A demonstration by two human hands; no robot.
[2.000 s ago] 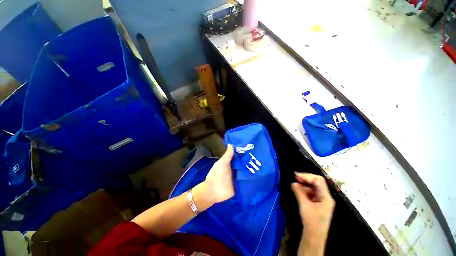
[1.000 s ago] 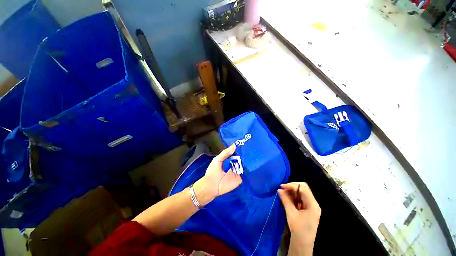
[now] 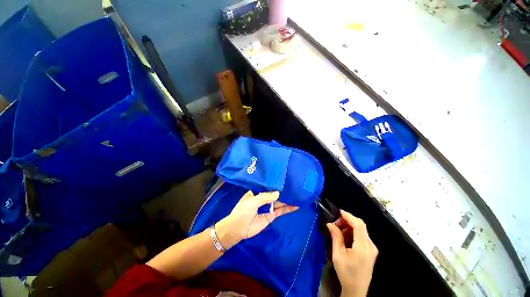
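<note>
A blue fabric pouch (image 3: 270, 169) with a raised bound edge and a white printed logo lies across my left hand (image 3: 251, 216), which grips it at its lower edge, fingers partly under it. My right hand (image 3: 353, 246) is right of the pouch and holds dark thread snips (image 3: 329, 210). The tips of the snips are at the pouch's lower right edge; whether they touch it I cannot tell. A large blue cloth (image 3: 279, 246) with a light seam line covers my lap below.
Another blue pouch (image 3: 380, 142) with white marks lies on the long white bench (image 3: 314, 75). A pink bottle (image 3: 278, 11) and a dark box (image 3: 247, 16) stand at its far end. Tall blue bins (image 3: 75, 110) and a wooden stand (image 3: 232, 101) are at left.
The pouch has been turned sideways in my left hand, and the white marks near my thumb are no longer seen. My right hand now points the snips at its edge. The view has shifted slightly.
</note>
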